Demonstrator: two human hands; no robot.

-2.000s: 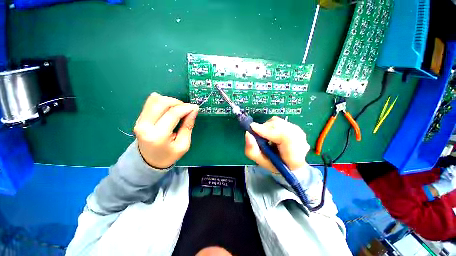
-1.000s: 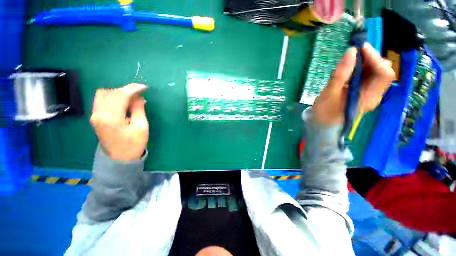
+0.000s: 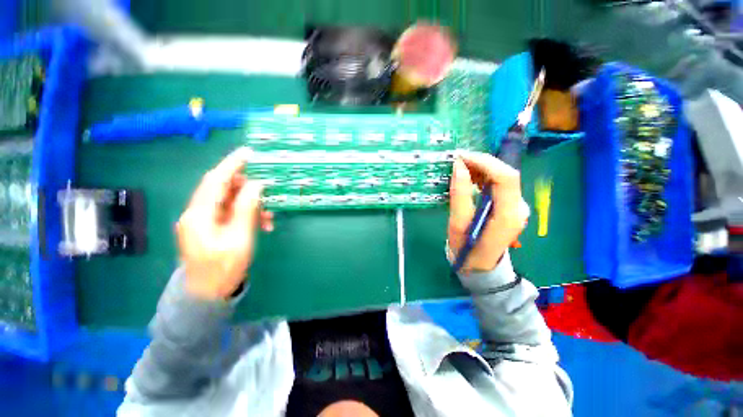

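A green PCB panel (image 3: 350,167) with rows of small circuits is held level between my two hands, over the green bench mat. My left hand (image 3: 220,224) grips its left end with thumb and fingers. My right hand (image 3: 493,212) pinches its right end and also holds the dark blue soldering iron (image 3: 511,147), tip pointing up and away. No solder wire can be made out in my left hand. The view is blurred.
Solder reel (image 3: 85,221) and blue tray of panels (image 3: 50,204) at left. Blue tool (image 3: 163,124), black fan (image 3: 346,65) and tape roll (image 3: 425,55) lie beyond. Second panel (image 3: 472,98), blue station (image 3: 509,94), yellow tweezers (image 3: 543,208), parts bin (image 3: 599,179) and a red sleeve (image 3: 692,330) at right.
My left hand has taken the panel's left end. My right hand has come back from the station with the iron and taken the right end. The panel is now held up, and the view has shifted.
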